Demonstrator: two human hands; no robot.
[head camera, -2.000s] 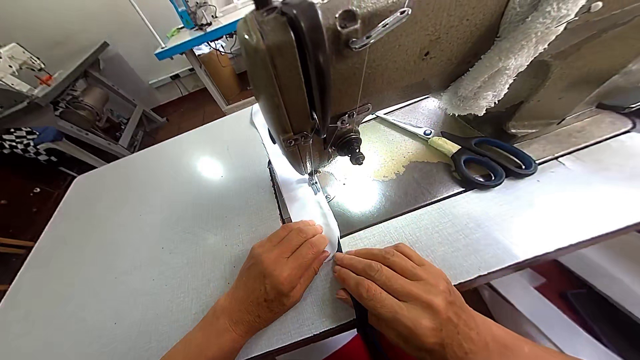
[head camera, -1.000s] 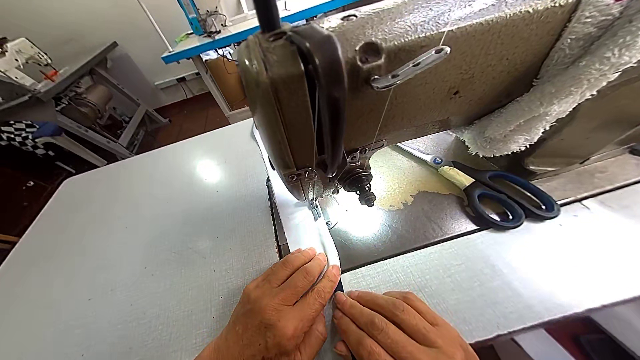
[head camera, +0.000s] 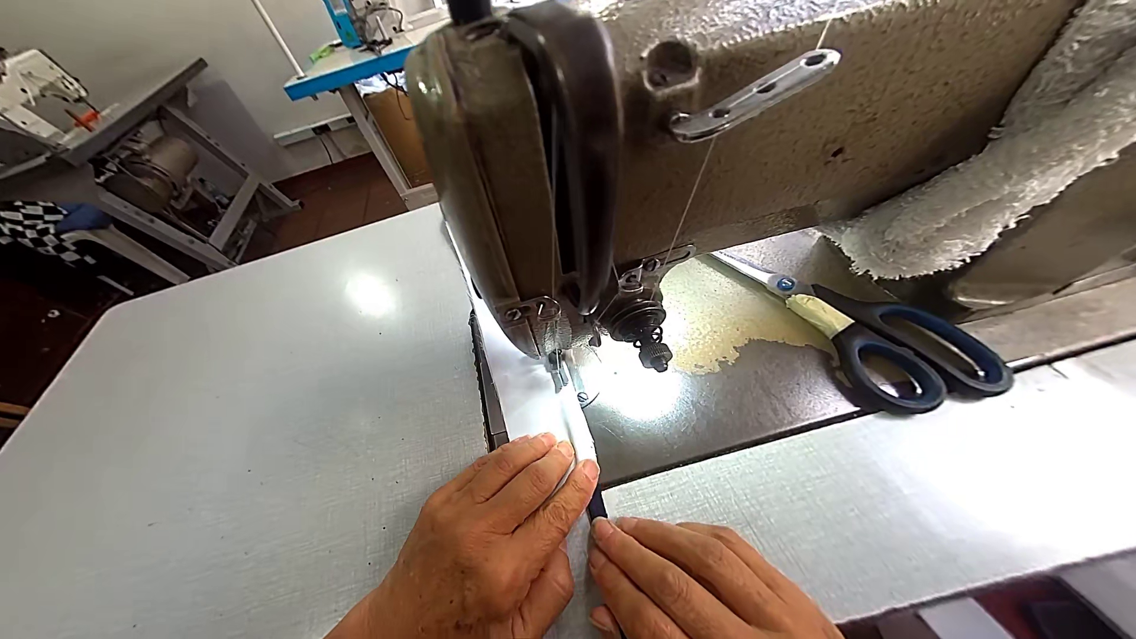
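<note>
A strip of white fabric (head camera: 531, 395) runs under the presser foot (head camera: 557, 366) of an industrial sewing machine (head camera: 497, 177). My left hand (head camera: 497, 532) presses on the strip's near end, fingertips just in front of the foot. Along the strip's right edge a narrow dark strip (head camera: 596, 504) comes out toward me. My right hand (head camera: 692, 577) grips that dark strip between thumb and fingers, close beside the left hand. Part of both strips is hidden under the hands.
Scissors with dark blue handles (head camera: 887, 355) lie on the machine bed, right of the needle. A fluffy white cloth (head camera: 967, 204) hangs over the machine arm. The pale tabletop (head camera: 266, 426) extends left. Behind stand another sewing machine (head camera: 40, 98) and a blue-edged table (head camera: 355, 73).
The view has shifted somewhat closer to the machine. Both hands stay at the strips near the presser foot; the left hand's fingers now lie flatter over the white fabric.
</note>
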